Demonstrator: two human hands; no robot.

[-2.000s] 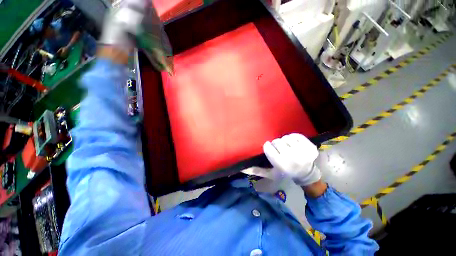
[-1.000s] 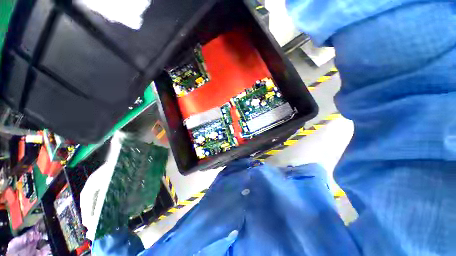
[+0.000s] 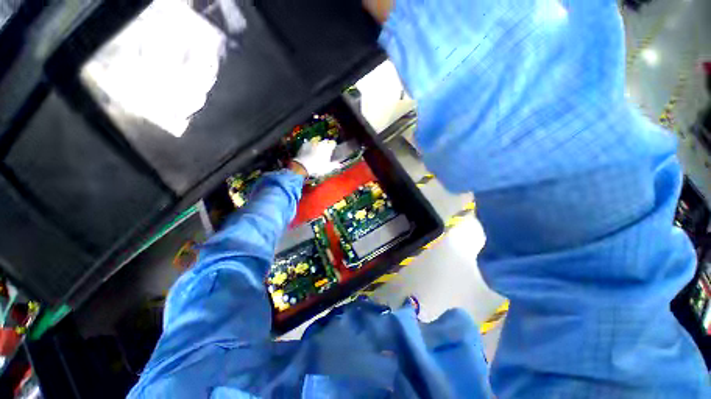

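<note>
A black tray (image 3: 430,226) with a red liner (image 3: 334,192) lies in front of me. Green circuit boards with silver blocks lie in it: one front right (image 3: 362,214), one front left (image 3: 300,269), others at the back. My gloved left hand (image 3: 318,157) rests at the back board (image 3: 312,128); its fingertips are too blurred to tell a grip. A second black tray (image 3: 265,86) is tilted up over the first one's left and back parts and hides them. My right arm reaches to the top edge; only a bit of wrist shows, and the hand is cut off.
A white patch (image 3: 168,66) is on the tilted tray. Grey floor with yellow-black tape (image 3: 495,316) lies at the right. Dark trays with boards (image 3: 698,284) stand at the far right edge. A green bench edge (image 3: 51,321) shows at lower left.
My left hand moved from lower left, where it had a green board, into the tray. A board now lies at the tray's back right, where red liner showed. The tilted tray shifted right.
</note>
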